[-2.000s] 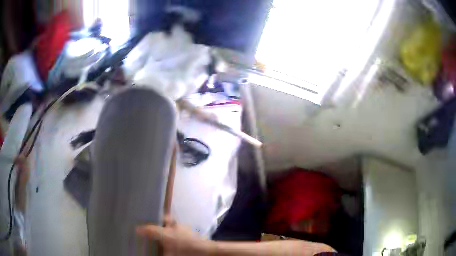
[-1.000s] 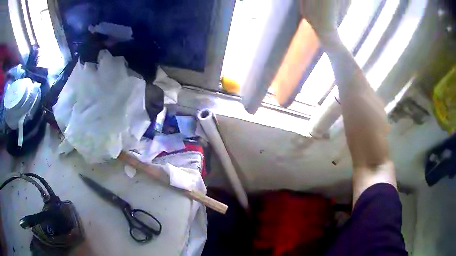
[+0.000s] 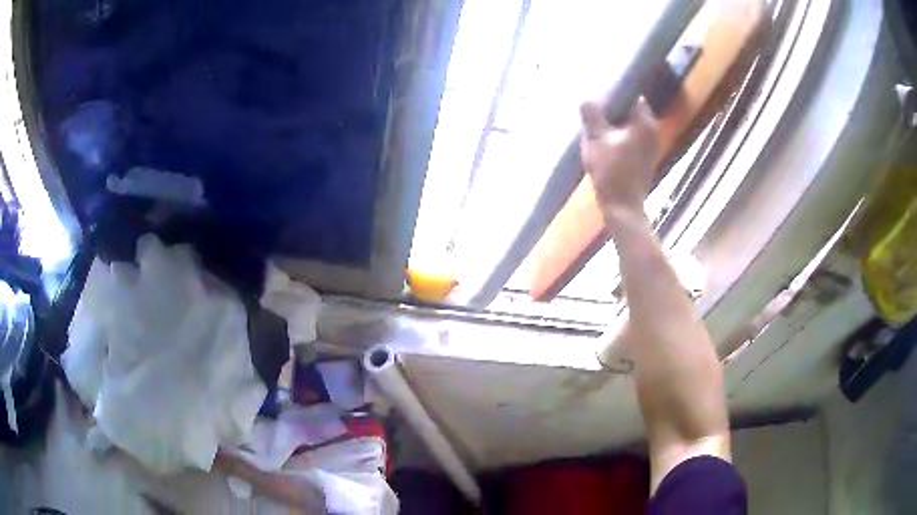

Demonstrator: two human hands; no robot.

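Note:
My right hand [image 3: 618, 156] is raised in front of the bright window, with its bare forearm coming up from a dark sleeve at the bottom right. It grips the sleeve-board near the dark joint between its two parts. The sleeve-board [image 3: 578, 248] stands tilted on the window sill or just above it; I cannot tell if it touches. One part is long and grey, the other is orange-brown wood. My left hand is not in view.
Crumpled white cloth or paper [image 3: 166, 352] lies on the table at the lower left. A white tube [image 3: 427, 422] leans by the table edge. A small orange object [image 3: 432, 285] sits on the sill [image 3: 483, 337]. Red fabric [image 3: 573, 488] lies low. A yellow bag [image 3: 895, 267] hangs right.
The sleeve-board has gone from over the table to the window. In the last second it has tilted further, showing more wood and its joint. The view has shifted up; iron and shears handles have left it.

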